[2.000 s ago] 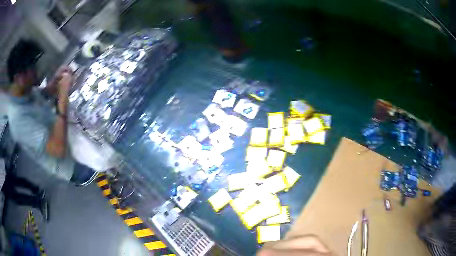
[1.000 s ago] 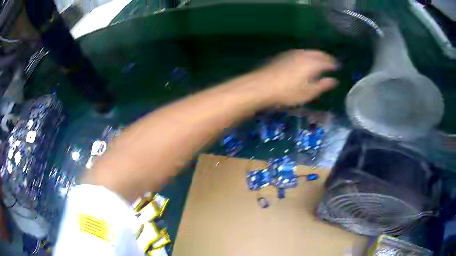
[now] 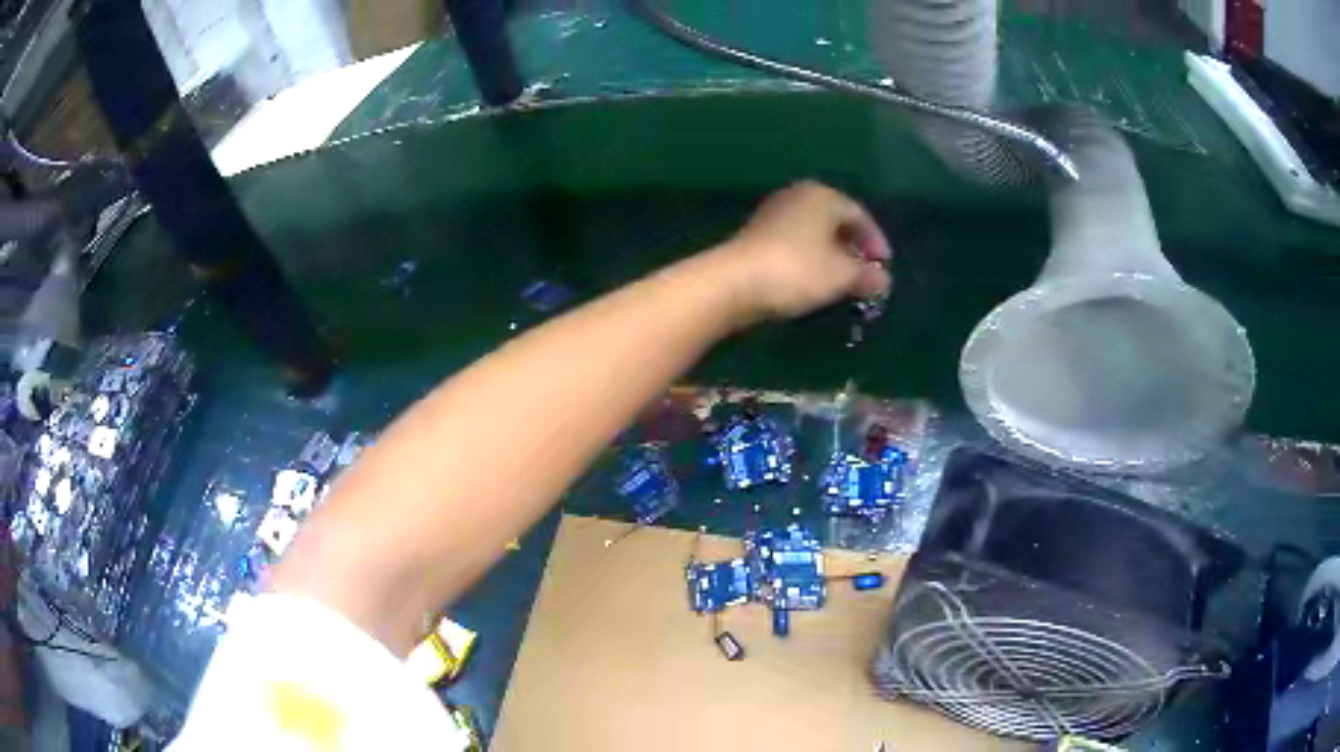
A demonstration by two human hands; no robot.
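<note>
My left hand (image 3: pixel 813 253) is stretched out over the dark green bench, above the boards. Its thumb and fingers are pinched on a small dark part with short reddish wires (image 3: pixel 864 306), too small to identify. Blue circuit boards (image 3: pixel 753 451) lie in several clusters below the hand, some on clear plastic at the back. Two boards (image 3: pixel 788 567) with small wired parts lie at the back of the cardboard mat (image 3: pixel 588 646). A small dark wired part (image 3: pixel 729 645) lies on the cardboard. My right hand is not in the picture.
A black fume fan (image 3: pixel 1029 669) stands right of the cardboard, with a pale extraction hood (image 3: pixel 1110 367) behind it. Yellow-edged battery cells (image 3: pixel 448 649) lie beside my sleeve. Silver-white assemblies (image 3: pixel 96 470) are at far left. A dark post (image 3: pixel 191 191) stands at back left.
The view has swung right from the battery cells to the boards and fan. My left arm has come in across the bench, and the fingers now pinch a small part.
</note>
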